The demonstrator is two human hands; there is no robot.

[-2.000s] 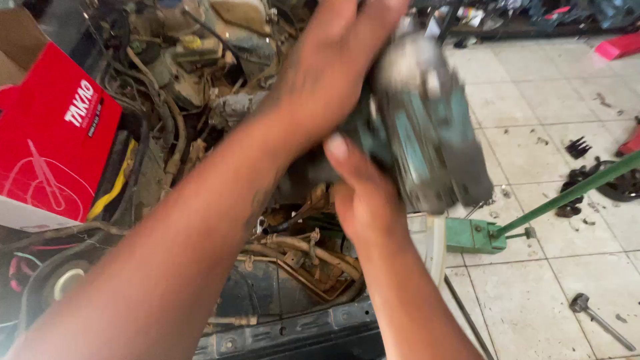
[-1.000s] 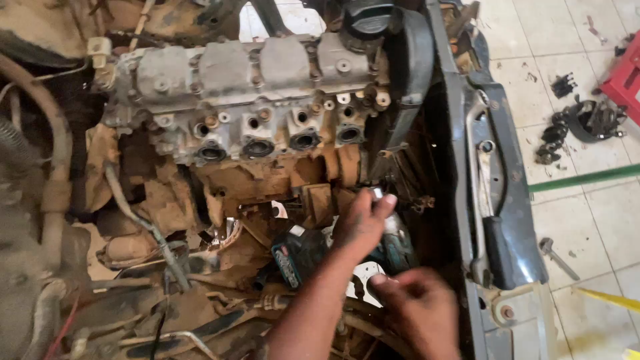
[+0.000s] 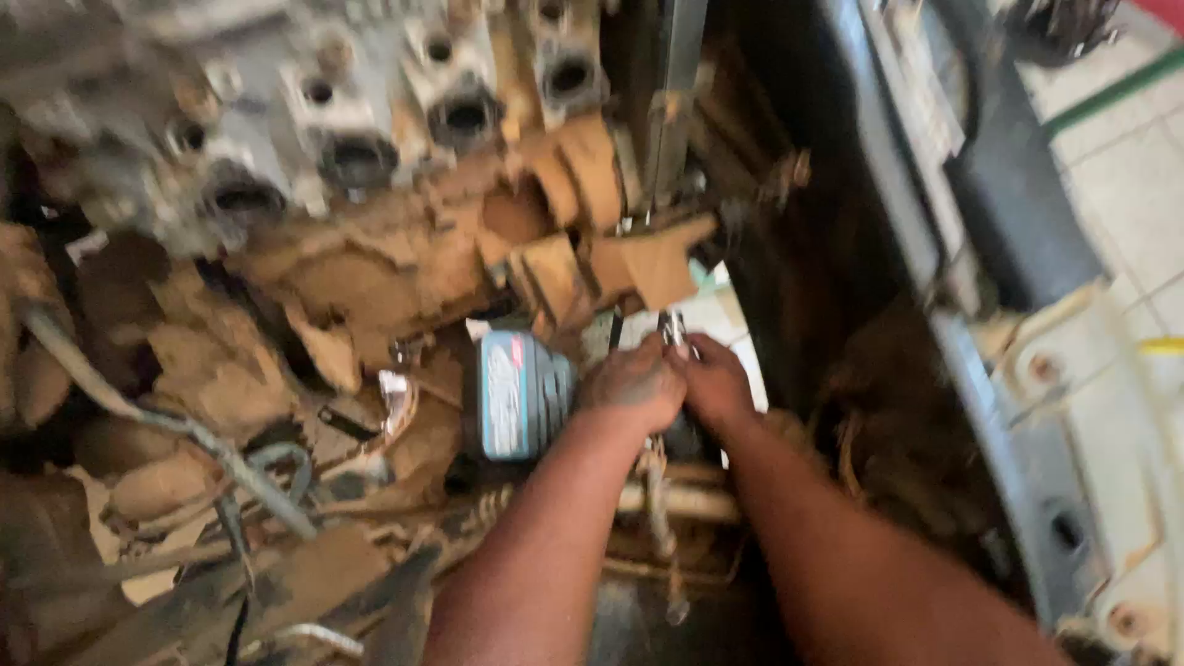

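Note:
Both hands are together low in the engine bay. My left hand [image 3: 634, 384] is closed on a cordless power tool, whose teal and black battery [image 3: 518, 393] sticks out to its left; the rest of the tool is mostly hidden under the hands. My right hand [image 3: 721, 379] touches the left one, its fingers at a shiny metal socket [image 3: 672, 326] at the tool's front. Above them is the engine block [image 3: 388, 268], coated in brown dirt, and the cylinder head [image 3: 287, 102] with several round ports. The picture is blurred.
A metal pipe [image 3: 176, 425] and hoses run through the bay at the left. The car body's edge [image 3: 980, 407] rises along the right side. Beyond it lie a dark tool handle [image 3: 1027, 185], floor tiles [image 3: 1128, 203] and a green bar [image 3: 1119, 88].
Two seconds ago the tool was held up near the bay's right edge; now it is low beside the engine block. Since one second ago my right hand has come up against the left. The view has moved closer.

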